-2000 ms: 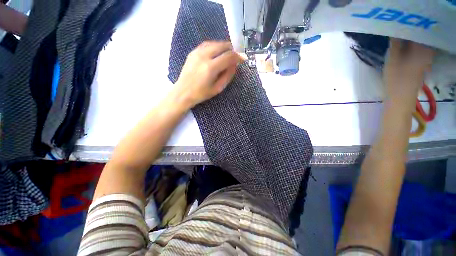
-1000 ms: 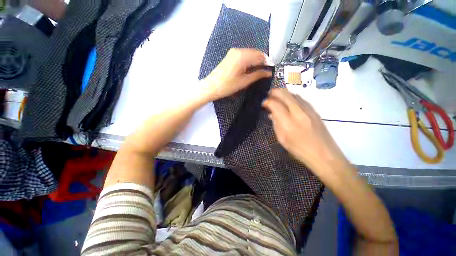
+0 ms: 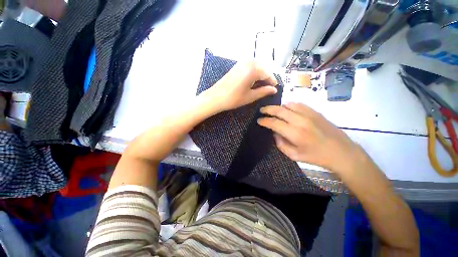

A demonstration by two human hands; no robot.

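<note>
A dark checked cut panel (image 3: pixel 216 135) lies on the white table and hangs over its front edge, left of and below the needle area. A plain black facing piece (image 3: pixel 253 135) lies on it. My left hand (image 3: pixel 246 88) grips the cloth at its upper right edge, thumb and fingertips together. My right hand (image 3: pixel 306 133) lies with fingers spread on the black piece; whether it pinches any cloth cannot be told. The presser foot (image 3: pixel 304 60) of the sewing machine stands just right of the cloth, which appears clear of it.
The snips (image 3: pixel 434 123) with orange-yellow and red handles lie at the right. A thick bundle of cut pieces (image 3: pixel 113 65) lies at the upper left. The machine's grey cylinder (image 3: pixel 340 84) is beside the foot. The table's marked front edge (image 3: pixel 186 159) runs below my hands.
My right hand has come from the snips area to the cloth. The panel has been drawn down toward me, its upper end lower on the table, and the black piece now shows on it.
</note>
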